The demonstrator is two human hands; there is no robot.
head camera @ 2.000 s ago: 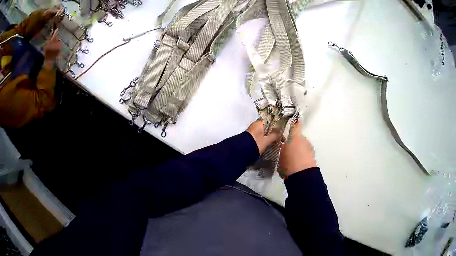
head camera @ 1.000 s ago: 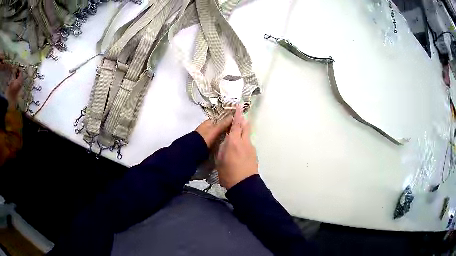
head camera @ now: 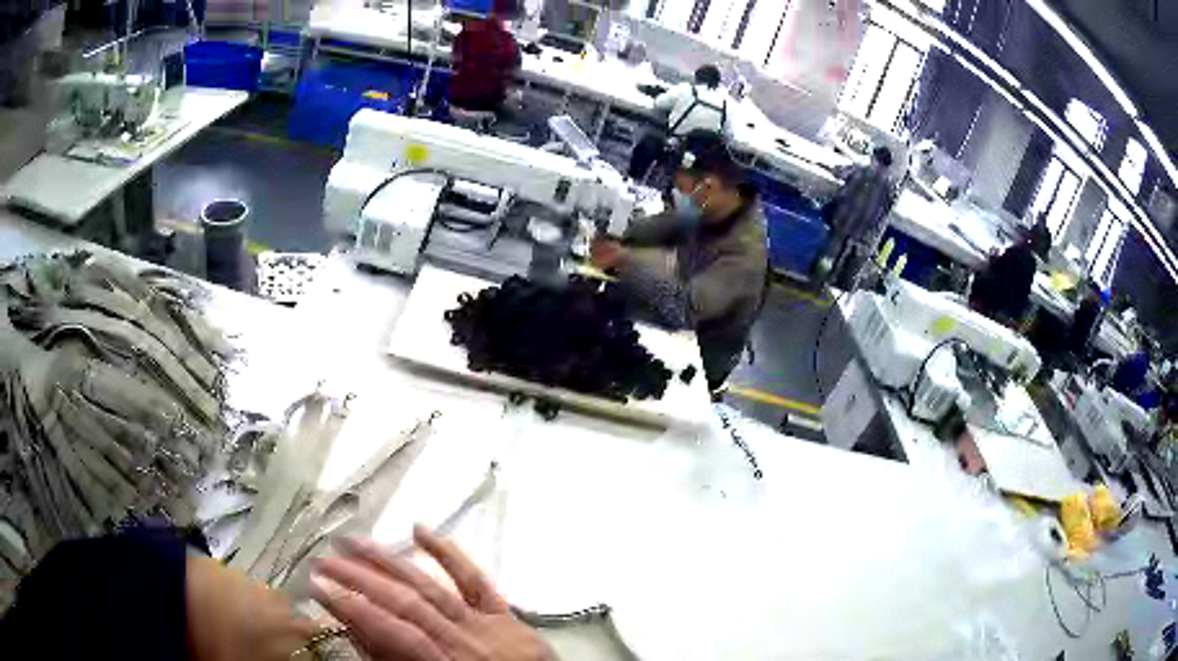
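Grey-beige webbing straps with small metal hooks [head camera: 291,484] fan out on the white table above my hands. My left hand [head camera: 246,610] reaches in from the lower left under a dark sleeve; its fingers are hidden, so its grip does not show. My right hand [head camera: 439,613] lies across it at the bottom edge, blurred and cut off, fingers stretched and apart, with nothing visible in them. A small metal piece [head camera: 323,639] shows between the hands. Part of a single strap [head camera: 562,617] lies just right of my right hand.
A large strap pile [head camera: 103,400] is at the left. A heap of black pieces [head camera: 556,338] lies on a board beyond the table, by a white sewing machine [head camera: 439,181] and a masked person [head camera: 723,265]. Clear plastic [head camera: 956,581] covers the right side. More workers sit behind.
The view has swung up and left, showing the workshop. My hands have moved to the bottom edge, and the strap ends they were working on no longer show clearly.
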